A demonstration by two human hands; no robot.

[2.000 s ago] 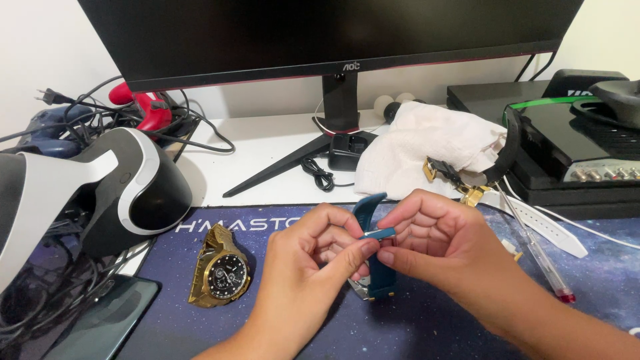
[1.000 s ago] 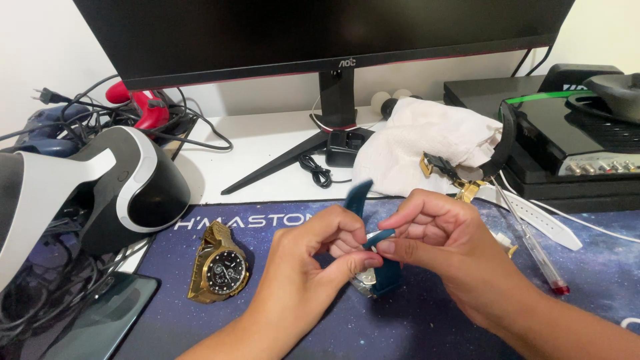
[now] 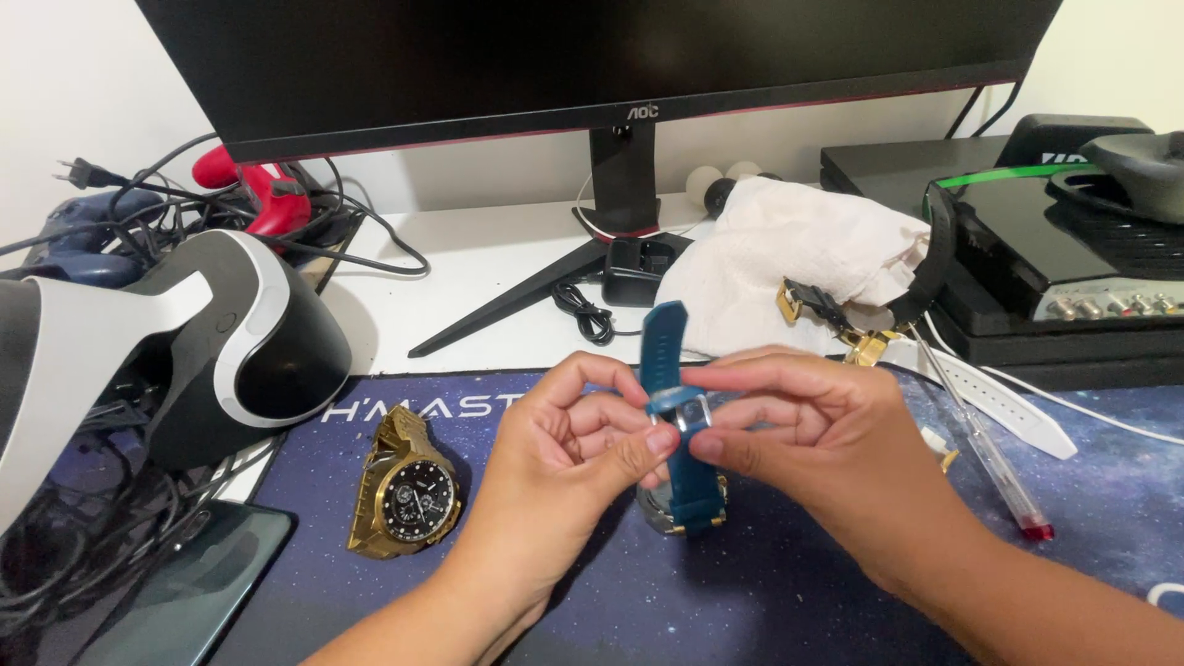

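Observation:
Between both hands is a wristwatch with a blue rubber strap (image 3: 696, 486), its case low and partly hidden behind my left fingers. My left hand (image 3: 587, 444) pinches the strap by its silver buckle (image 3: 692, 413), thumb in front. From the other side, my right hand (image 3: 786, 430) grips the same buckle area between thumb and forefinger. One strap end stands up above the fingers. A gold-coloured metal wristwatch (image 3: 407, 499) with a black dial lies on the mat left of my left hand.
A dark desk mat (image 3: 305, 573) lies beneath. Left are a VR headset (image 3: 277, 342), cables and a smartphone (image 3: 185, 583). A monitor (image 3: 638, 120) stands behind. Right are a white cloth (image 3: 777, 250), a black strap with gold buckle (image 3: 814, 305), a white strap (image 3: 1008, 407) and a clear-handled screwdriver (image 3: 1004, 472).
The buckle, largely covered by my fingers a second ago, now shows between my hands. The raised strap end stands more upright. Both hands still hold the strap.

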